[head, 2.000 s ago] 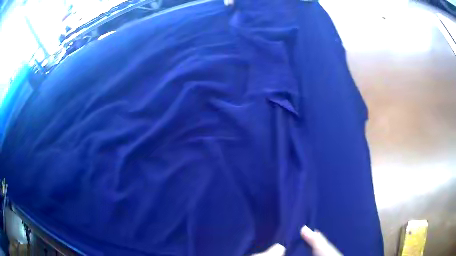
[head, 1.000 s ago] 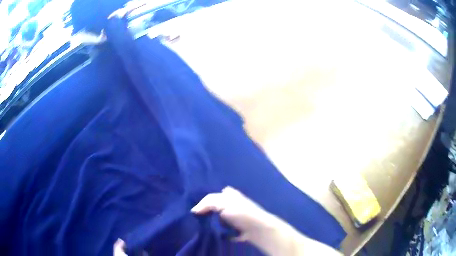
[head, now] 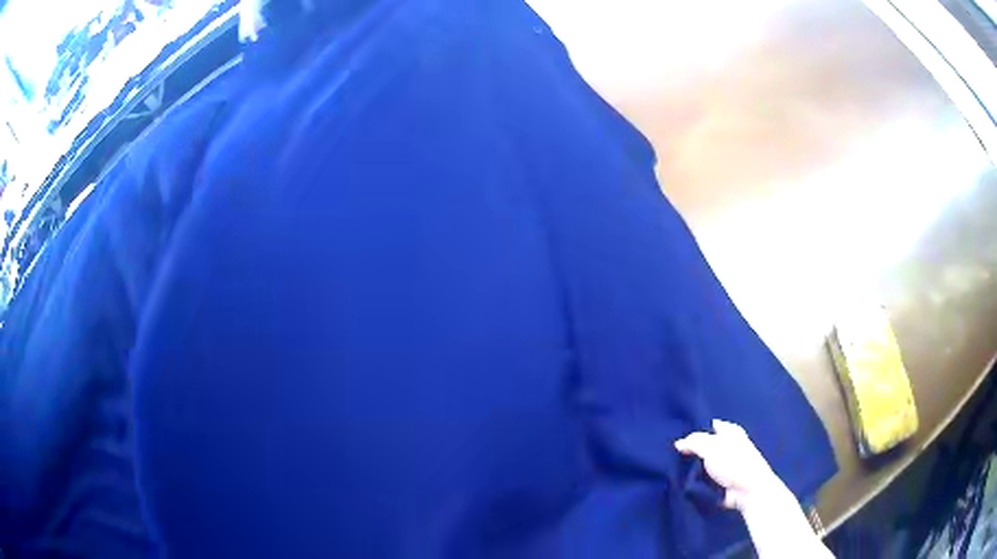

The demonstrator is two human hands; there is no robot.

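A dark blue fabric ply (head: 361, 295) fills most of the view, smooth in the middle and rippled at the left and near my hand. My right hand (head: 730, 464) is at the lower right, near the fabric's right-hand corner, its fingertips closed on a bunched fold of the ply. The fold partly hides the grip. My left hand is out of the picture.
A brown table (head: 754, 164) with strong glare lies to the right of the fabric. A scuffed yellow block (head: 877, 382) sits near its edge. Another person's hand (head: 251, 20) shows at the top left, beside a metal-framed structure.
The fabric's folded strip has opened out into a smoother sheet. My right hand has moved right with the fabric. My left hand has left the picture.
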